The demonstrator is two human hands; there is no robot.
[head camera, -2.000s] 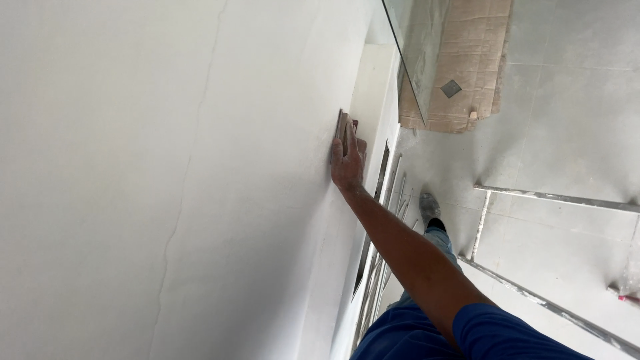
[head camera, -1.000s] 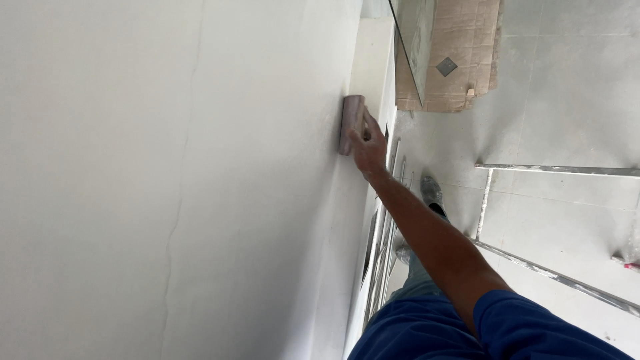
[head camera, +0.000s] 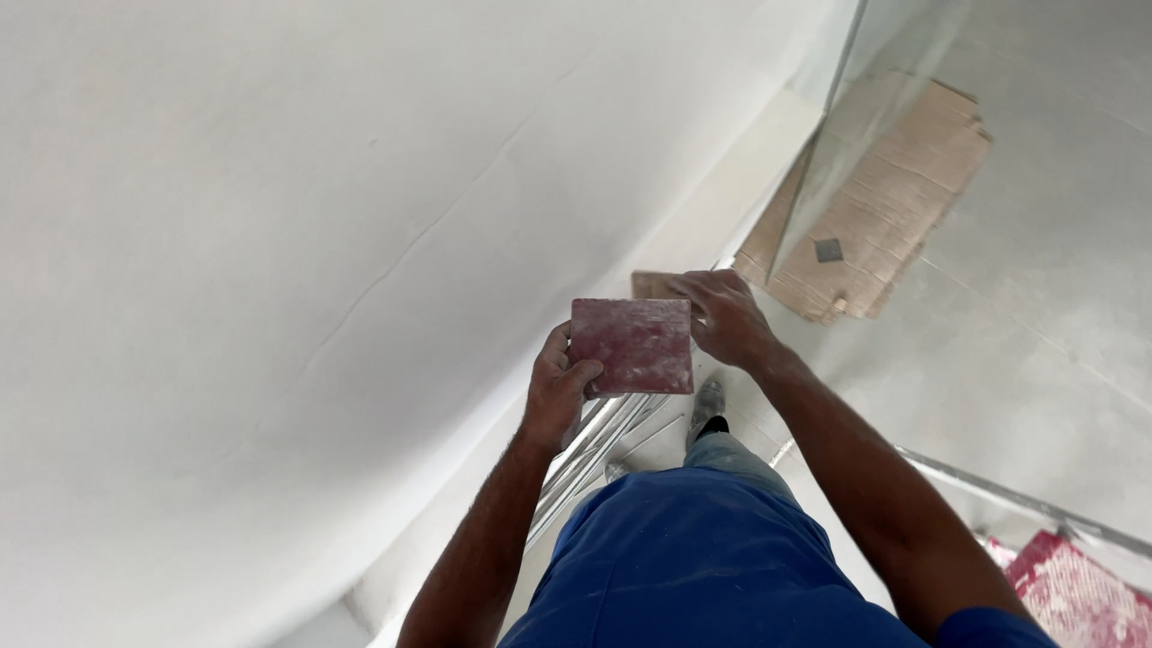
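My left hand [head camera: 560,382] grips a dusty, dark red sheet of sandpaper [head camera: 632,346] by its left edge, thumb on top; it looks flat and rectangular. Just behind the sheet's upper right corner, my right hand [head camera: 727,315] holds a brownish sanding block [head camera: 657,285], partly hidden by the sheet and my fingers. Both hands are in front of my body, close to the white wall [head camera: 378,180], which has a thin, long crack running diagonally.
Cardboard [head camera: 909,198] lies on the grey floor beyond a glass pane [head camera: 823,162]. Metal profiles [head camera: 585,459] lie along the wall's base. At right stand a metal bar [head camera: 1017,495] and a red, white-smeared object [head camera: 1075,585]. My shoe [head camera: 708,405] is on the floor.
My right hand has come away from the wall with the block. My left hand, unseen earlier, now shows with the red sheet. The view has turned.
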